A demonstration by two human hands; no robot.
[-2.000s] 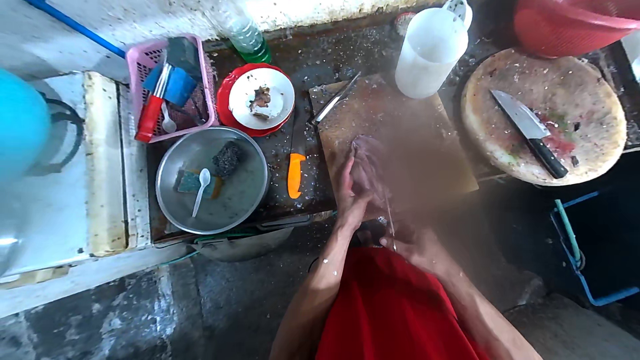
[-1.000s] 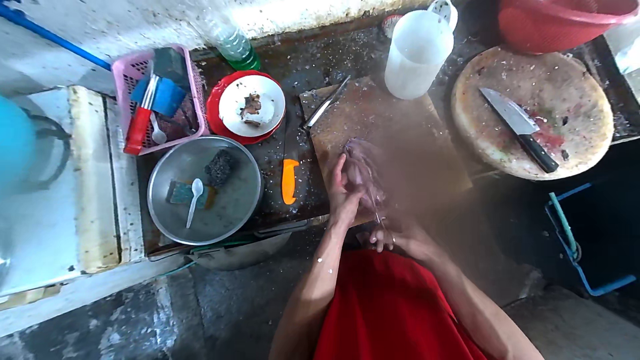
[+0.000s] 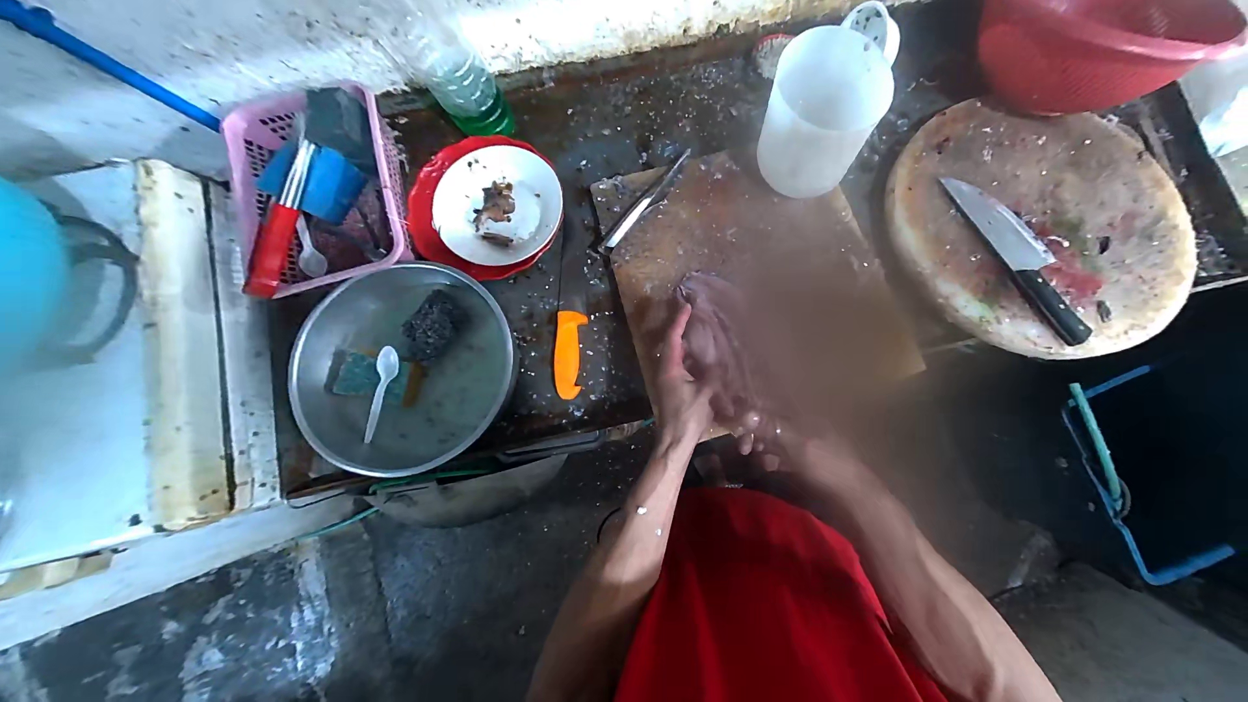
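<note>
My left hand (image 3: 684, 385) holds a limp, pale pinkish piece, perhaps raw meat or fish (image 3: 721, 336), over the near part of a worn wooden board (image 3: 673, 224). At the lower end of that piece is my right hand (image 3: 765, 439), its fingers bent close to it; a blurred patch of the view hides much of this hand and its hold. A slim metal tool (image 3: 643, 205), perhaps a knife, lies on the board's upper left corner. Left of the board is a knife with an orange handle (image 3: 567, 356). A white plastic jug (image 3: 824, 112) stands at the board's far edge.
A steel basin (image 3: 458, 429) holds water, a scrubber and a spoon. Behind it are a pink basket (image 3: 395, 195), a white plate (image 3: 541, 190) with scraps and a green bottle (image 3: 478, 97). At right, a kitchen knife (image 3: 1004, 234) lies on a round chopping block (image 3: 1131, 195) beside a red colander (image 3: 1063, 58).
Both hands stay near the board's near edge with the pinkish piece. The right hand's fingers have shifted slightly around its lower end. Tools and containers lie as before.
</note>
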